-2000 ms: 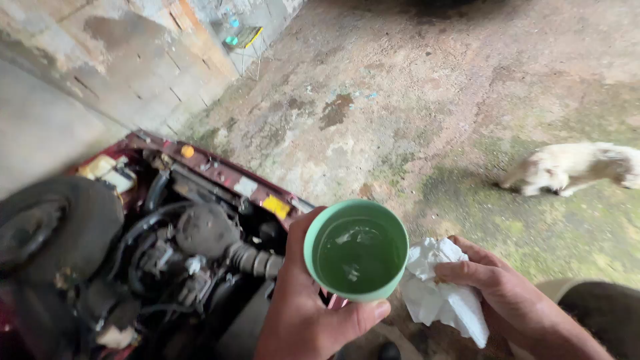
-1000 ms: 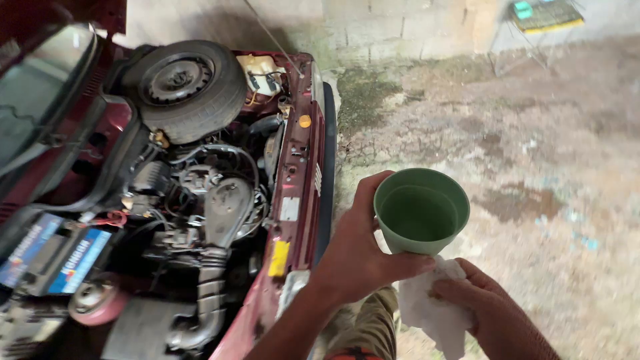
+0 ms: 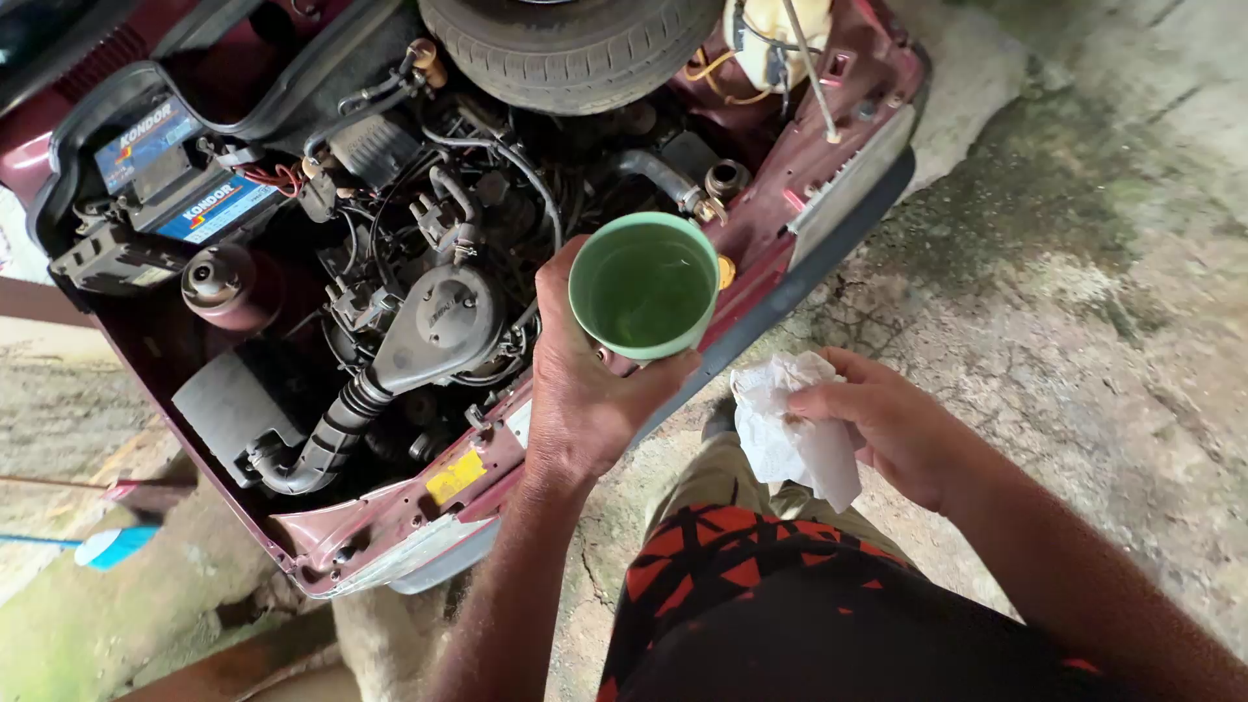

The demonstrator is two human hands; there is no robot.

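My left hand (image 3: 600, 375) is wrapped around a green plastic cup (image 3: 643, 336), held upright over the front edge of the car's engine bay. Clear liquid seems to stand in the cup. In my right hand (image 3: 868, 414), to the right of the cup and outside the car, is a crumpled white paper towel (image 3: 795, 439) with a small brownish mark. An open metal filler neck (image 3: 726, 178) lies just beyond the cup, with a thick hose (image 3: 658, 178) beside it. A yellow cap (image 3: 725, 273) is partly hidden behind the cup's right side.
The engine bay holds an air cleaner housing (image 3: 448, 317), a ribbed intake duct (image 3: 346, 424), a blue-labelled battery (image 3: 219, 205), a spare tire (image 3: 585, 58) and a white plastic reservoir (image 3: 780, 44). The dark bumper (image 3: 809, 283) edges the car's front. Cracked concrete floor (image 3: 1102, 390) lies to the right.
The view has swung a lot, from the floor and wall onto the engine bay. The cup and paper towel have stayed in my hands; the towel, close under the cup a second ago, is now apart from it.
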